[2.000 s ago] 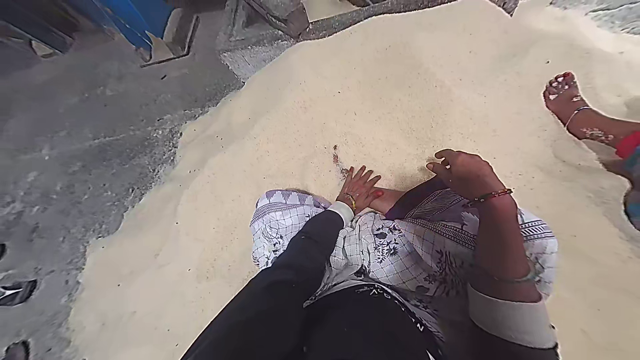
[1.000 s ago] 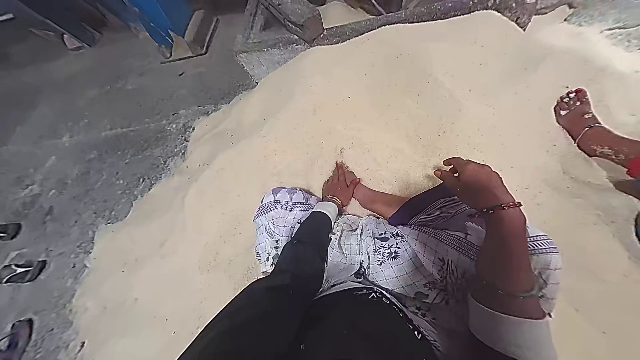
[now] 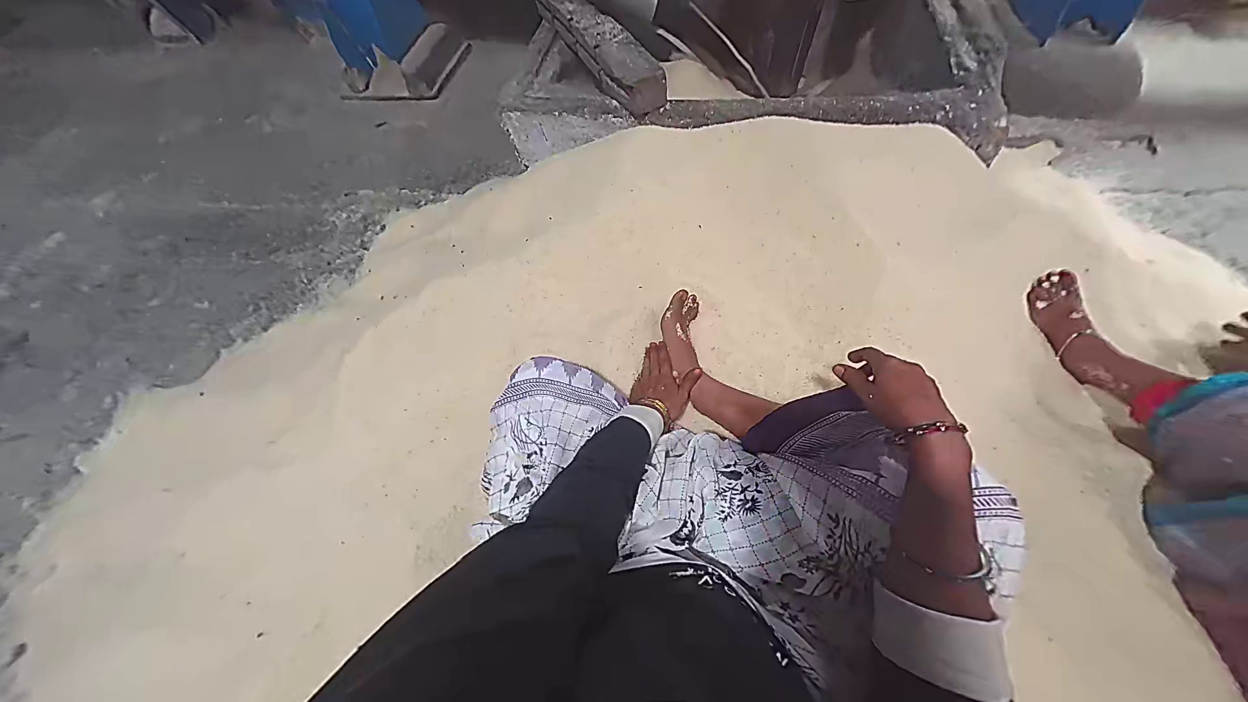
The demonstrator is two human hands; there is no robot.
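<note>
I sit on a broad heap of pale, fine grain-like material [image 3: 468, 322], a printed white cloth [image 3: 741, 487] with a dark border over my legs. My left hand [image 3: 665, 382], with a yellowish bangle at the wrist, lies against the side of my bare foot [image 3: 680, 327], fingers extended and grasping nothing. Specks of the pale material cling to the foot. My right hand [image 3: 892, 388], wearing a dark red beaded bracelet [image 3: 933, 429], is raised over the dark border of the cloth near my knee, its fingers loosely bent and holding nothing.
At the right, another person's bare foot [image 3: 1063, 312] with an anklet rests on the heap, and part of their hand [image 3: 1236, 336] shows at the frame edge. Behind the heap stands a rough trough-like frame [image 3: 829, 109]. Blue metal legs [image 3: 375, 34] stand on the grey floor [image 3: 195, 195].
My left hand has shifted along my foot, and more of the foot now shows beyond it. The right hand stays raised near my knee. The view has turned somewhat.
</note>
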